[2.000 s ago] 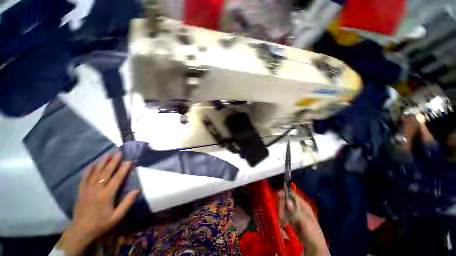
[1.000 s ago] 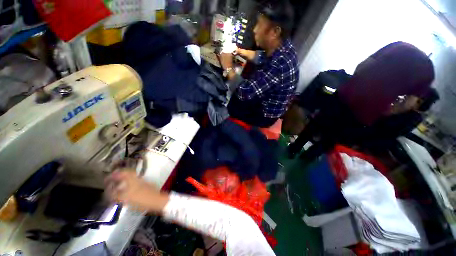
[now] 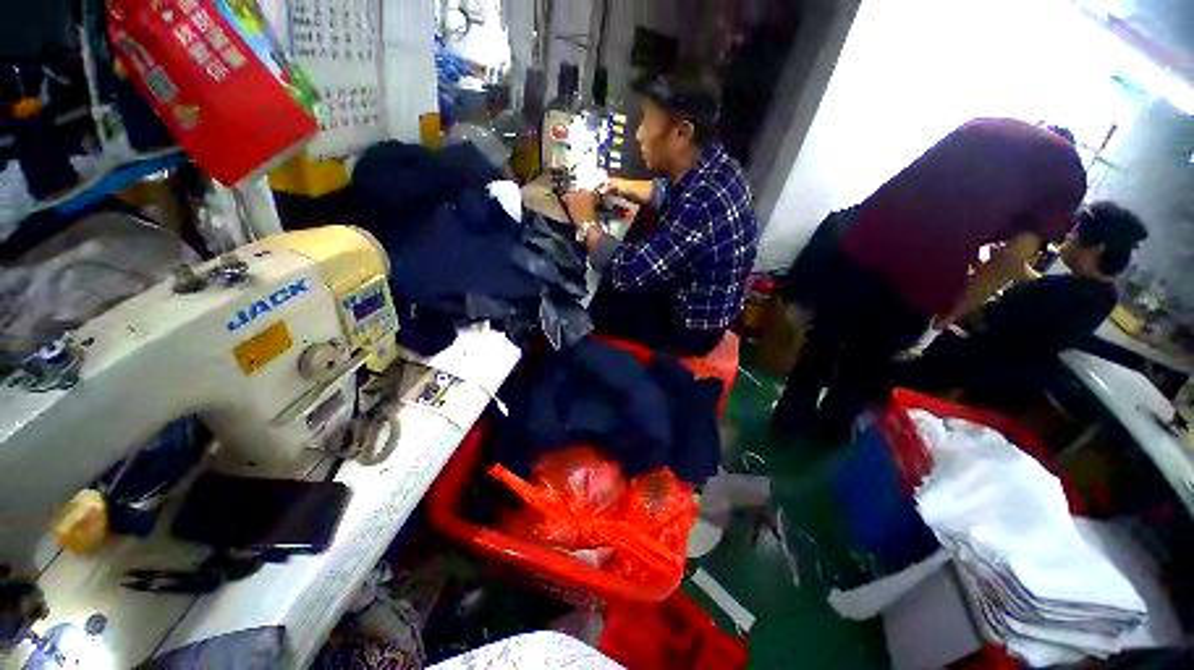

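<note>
Neither of my hands is in view; a white patterned sleeve shows at the bottom edge. The cream JACK sewing machine (image 3: 282, 347) stands at the left. A black smartphone (image 3: 262, 512) lies on its bed, with a slim black tool (image 3: 197, 573) beside it. Ring-shaped handles, apparently of scissors (image 3: 376, 439), lie by the machine's right end; the blades cannot be made out. A piece of grey-blue cloth (image 3: 229, 649) shows at the bottom left edge.
A red basket (image 3: 524, 555) with navy cloth and a red plastic bag stands right of the table (image 3: 380, 517). A worker in a checked shirt (image 3: 701, 242) sits at a machine behind. Two more people are at the right, near a box of white sheets (image 3: 1034, 550).
The view has swung right from the fabric. My left hand left view first. My right hand held scissors, then was blurred over the phone, and is now out of view.
</note>
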